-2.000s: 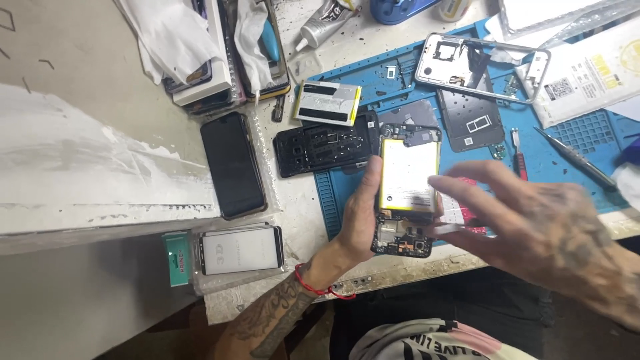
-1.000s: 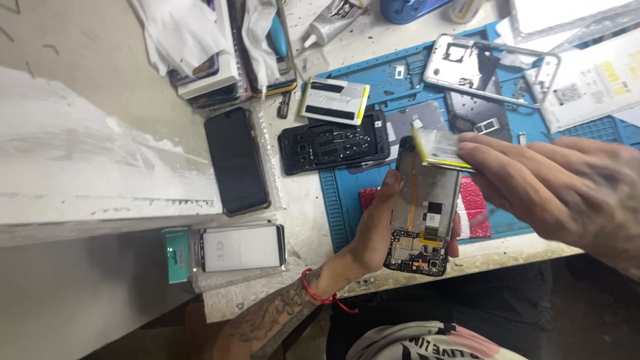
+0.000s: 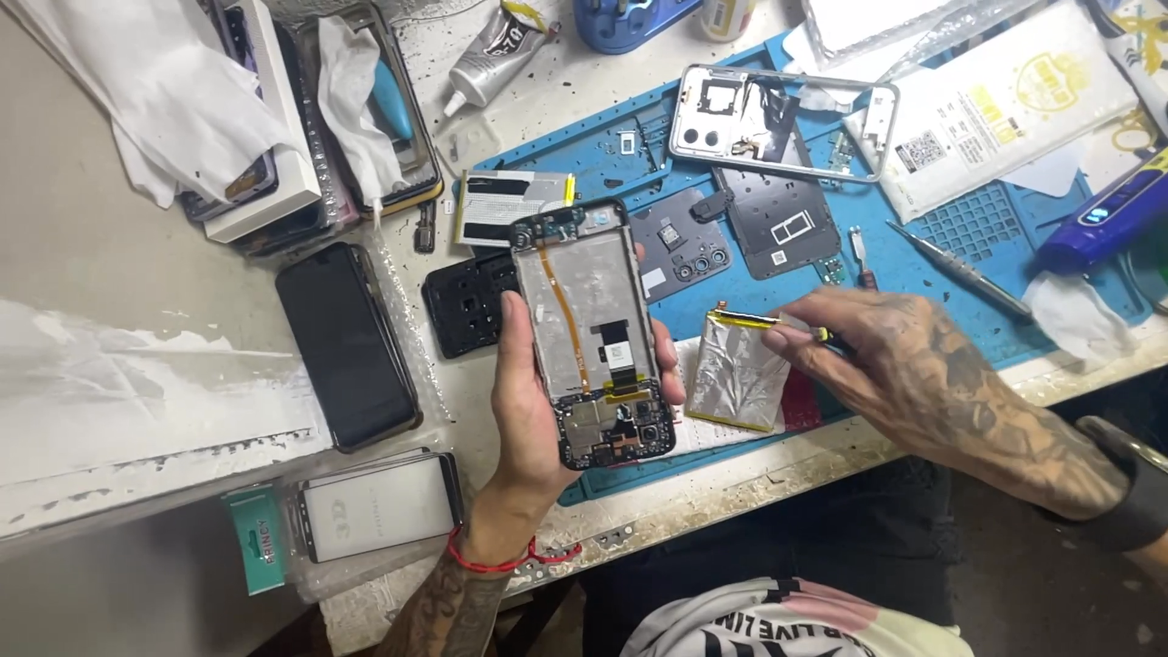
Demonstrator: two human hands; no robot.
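Note:
My left hand (image 3: 529, 411) grips an opened smartphone body (image 3: 593, 310), its inside facing up. The battery bay is bare grey metal, crossed by an orange flex cable (image 3: 566, 319), with the circuit board (image 3: 616, 424) at the lower end. My right hand (image 3: 849, 356) pinches the top edge of a foil-faced phone battery (image 3: 741, 374) over the mat's near edge. A small dark tool with a yellow-green end (image 3: 826, 336) also sits in its fingers. Behind the phone lie a black plastic phone frame (image 3: 461, 306) and a second battery (image 3: 511, 208).
On the blue repair mat (image 3: 657, 319) lie a clear-edged phone frame (image 3: 785, 119), dark back panels (image 3: 785, 219), tweezers (image 3: 958, 269) and a small screwdriver (image 3: 860, 260). A glue tube (image 3: 497, 59) lies behind. At left are a black phone (image 3: 347, 347) and packaged screen glass (image 3: 381, 506).
The battery, seated in the phone two seconds ago, has come out and is now right of it in my right hand. The phone's bay is exposed.

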